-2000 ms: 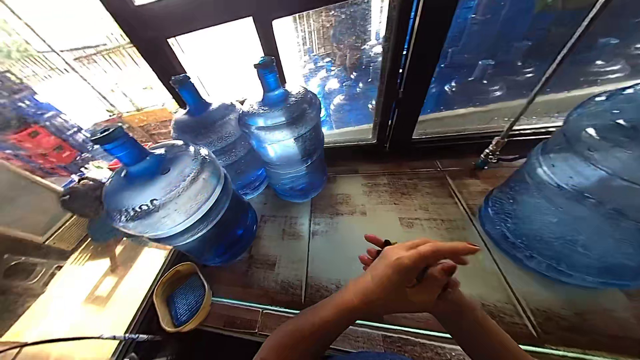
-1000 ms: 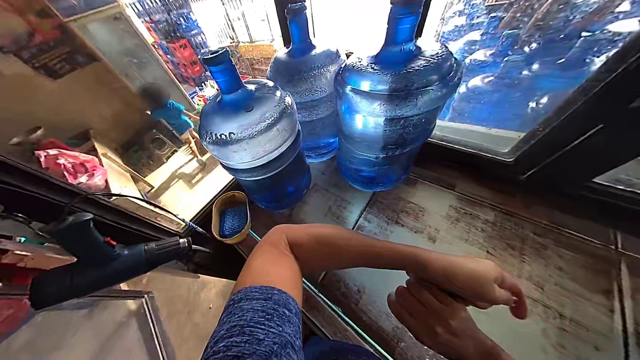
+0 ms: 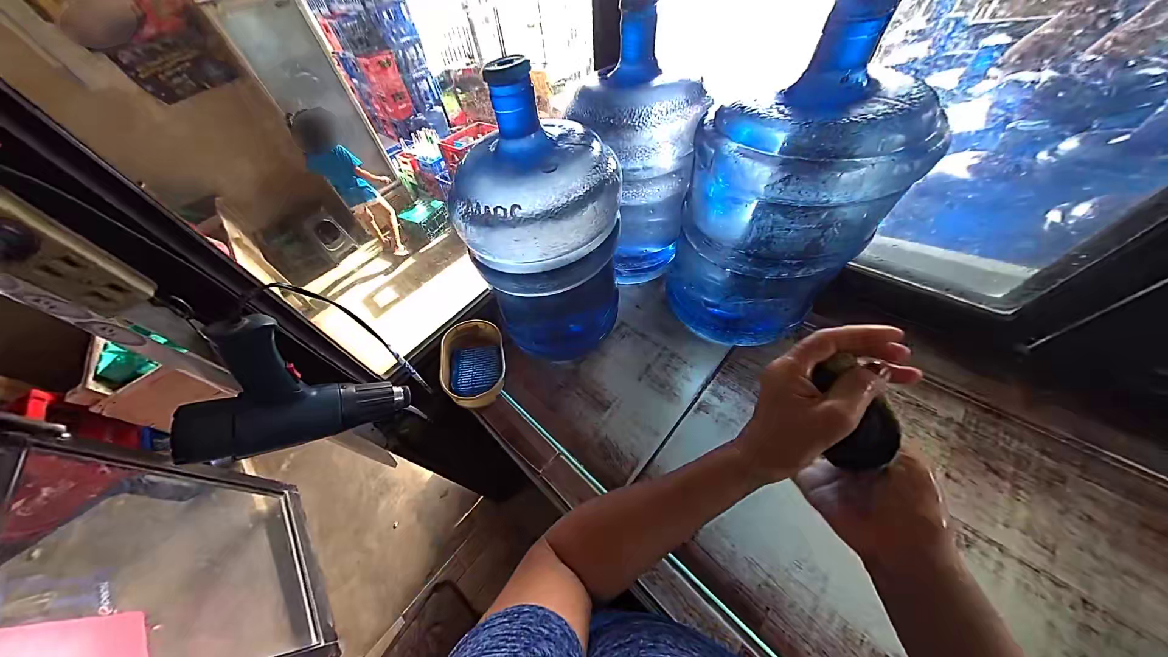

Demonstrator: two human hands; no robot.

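My left hand (image 3: pixel 812 411) has its fingers bent around the upper part of a dark rounded object (image 3: pixel 867 440), whose kind I cannot tell. Against its lower side lies my right hand (image 3: pixel 881 506), with most of its fingers hidden. Both hands are over the tiled counter (image 3: pixel 776 547). Beyond them stand three clear blue water jugs: a large one (image 3: pixel 785 201) nearest the hands, one behind (image 3: pixel 639 146), and one with a dark rim on its mouth (image 3: pixel 543 228) to the left.
A small oval tub (image 3: pixel 499 388) holding a blue item sits at the counter's left edge. A dark heat gun (image 3: pixel 283 401) is left of it, near a power outlet strip (image 3: pixel 73 260). A window frame (image 3: pixel 1031 301) borders the right. Outside, a person (image 3: pixel 347 178) stands near stacked crates (image 3: pixel 388 87).
The view has swung left, bringing the heat gun into sight. My hands have shifted from being crossed at the wrists to meeting around the dark object.
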